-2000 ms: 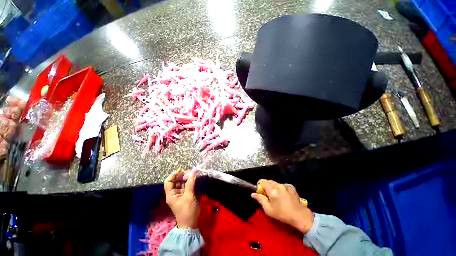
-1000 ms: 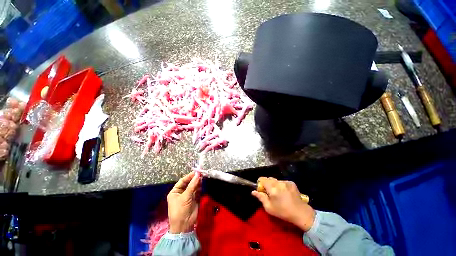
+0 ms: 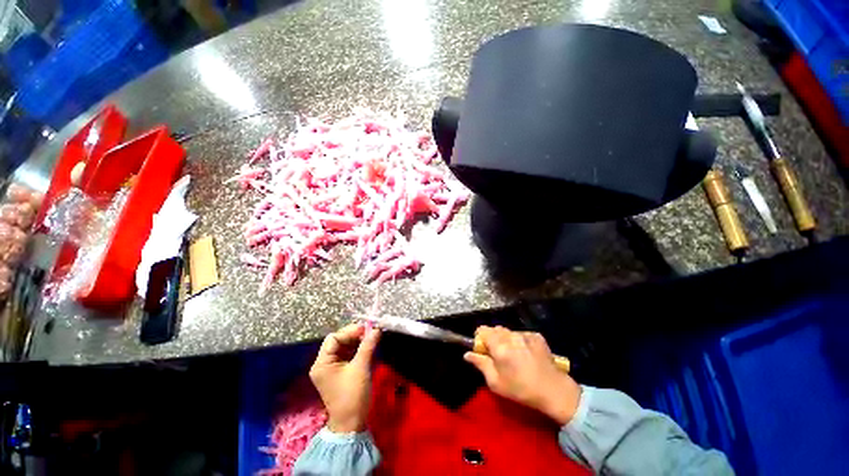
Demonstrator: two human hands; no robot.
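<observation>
My left hand (image 3: 344, 376) pinches a small pink moulded part (image 3: 370, 325) between thumb and fingertips, just off the bench's front edge. My right hand (image 3: 523, 370) is closed around the yellowish wooden handle of a trimming knife (image 3: 419, 328). The long silvery blade points left, and its tip end is at the pink part. The fingers hide most of the part. A heap of loose pink parts (image 3: 349, 200) lies on the bench beyond my hands. More pink parts (image 3: 300, 432) are in a blue crate below the bench edge, left of my left wrist.
A black hooded fixture (image 3: 572, 116) stands right of the heap. Wooden-handled tools (image 3: 793, 193) lie beyond it. At left are red trays (image 3: 140, 214) with clear plastic bags, a white cloth (image 3: 168, 232), a phone (image 3: 162, 299) and cardboard (image 3: 202, 265). Red cloth (image 3: 437, 428) covers my lap.
Since two seconds ago my left fingertips have come closer together around the pink part, which now shows less. The knife has stayed at the part and the right hand has shifted slightly.
</observation>
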